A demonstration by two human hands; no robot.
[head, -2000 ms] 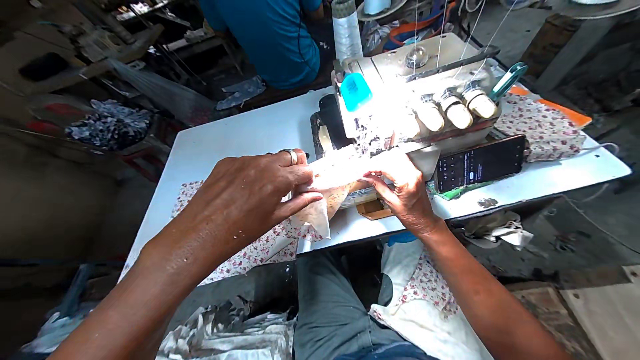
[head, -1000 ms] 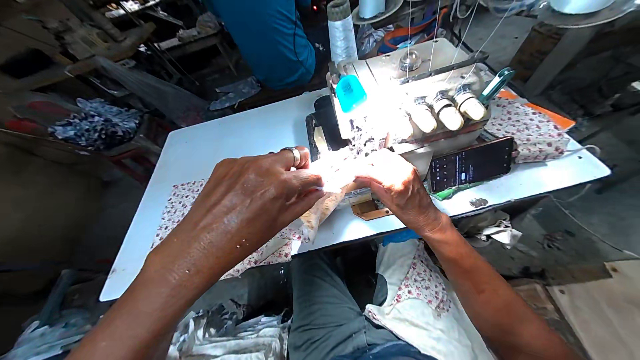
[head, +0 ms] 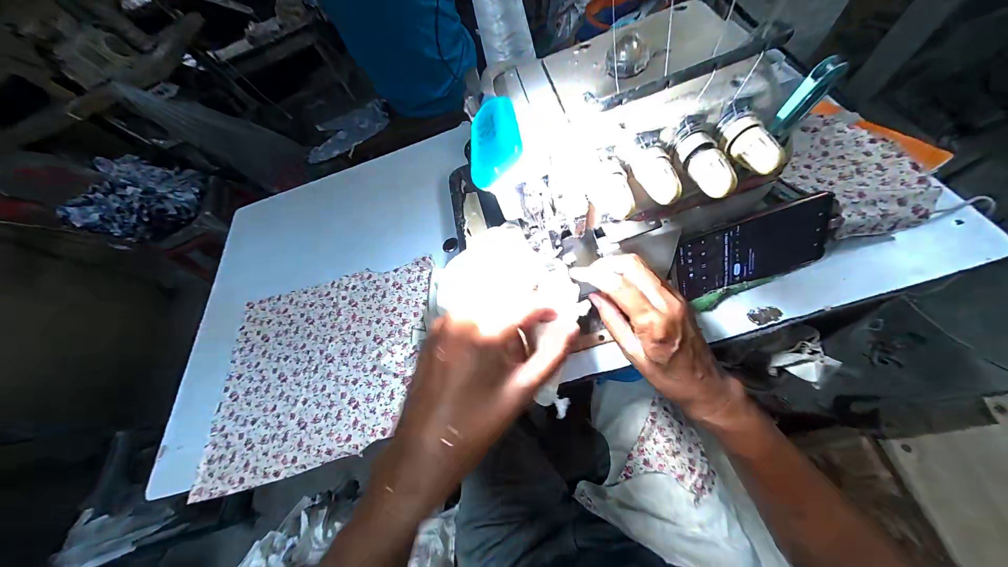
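Note:
White fabric (head: 504, 272), washed out by the lamp glare, lies at the needle area of an overlock sewing machine (head: 701, 47). My left hand (head: 488, 354), blurred, pinches its near edge between thumb and fingers. Close to the presser foot, my right hand (head: 650, 315) has its thumb and fingertips at the fabric's right edge; whether they grip it is hard to see. A floral-print cloth (head: 323, 378) is spread flat on the white table to the left, partly behind my left forearm. Across my lap lies more white and floral fabric (head: 669, 457).
A phone (head: 752, 240) leans against the machine's right side, beside a folded floral cloth (head: 862, 173). Thread cones and several tension dials top the machine. A person in a blue shirt (head: 402, 55) is beyond the table (head: 339, 213). Scraps fill a container (head: 134, 197) at left.
My left hand has moved back toward me, blurred. The floral cloth on the left now lies flatter and shows more of itself, and white fabric is at the needle area.

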